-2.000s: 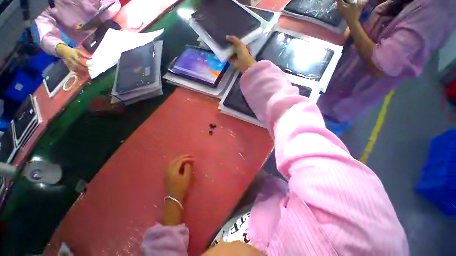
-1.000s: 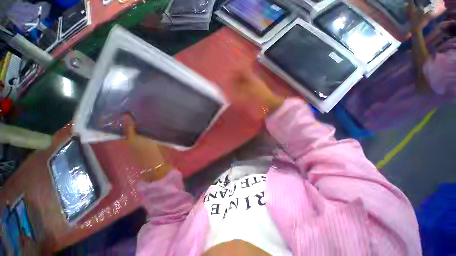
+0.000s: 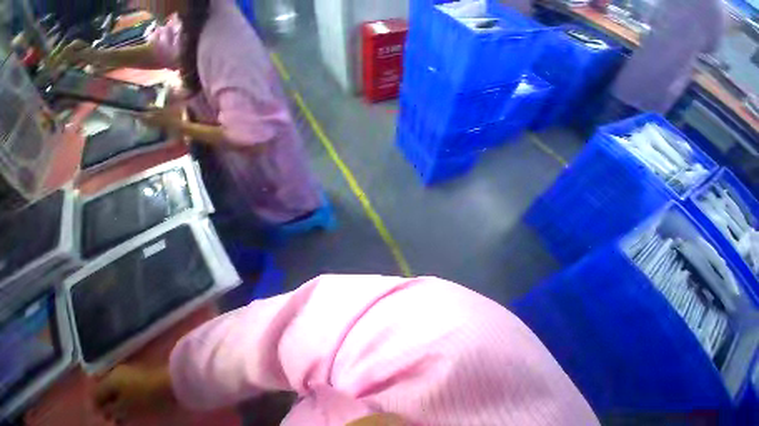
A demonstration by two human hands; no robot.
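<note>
Several dark tablets in white sleeves lie on the red bench at the left. The nearest tablet (image 3: 137, 293) has a small pale label on its dark screen. Another dark tablet (image 3: 133, 208) with glare lies behind it. A tablet with a bluish lit screen (image 3: 25, 345) is cut off by the left edge. My right hand (image 3: 125, 391) is low on the left, blurred, just below the nearest tablet's corner; whether it holds anything cannot be told. My left hand is out of the picture.
A person in a pink smock (image 3: 250, 116) stands at the bench, handling a tablet. Blue bins (image 3: 574, 291) filled with white sleeved items stand at the right. More blue bins (image 3: 466, 104) are stacked ahead, near a red box (image 3: 384, 60). A yellow line (image 3: 341, 166) crosses the grey floor.
The view has swung right towards the floor and bins. My left hand and the tablet near it have left the picture. My right hand now shows at the lower left.
</note>
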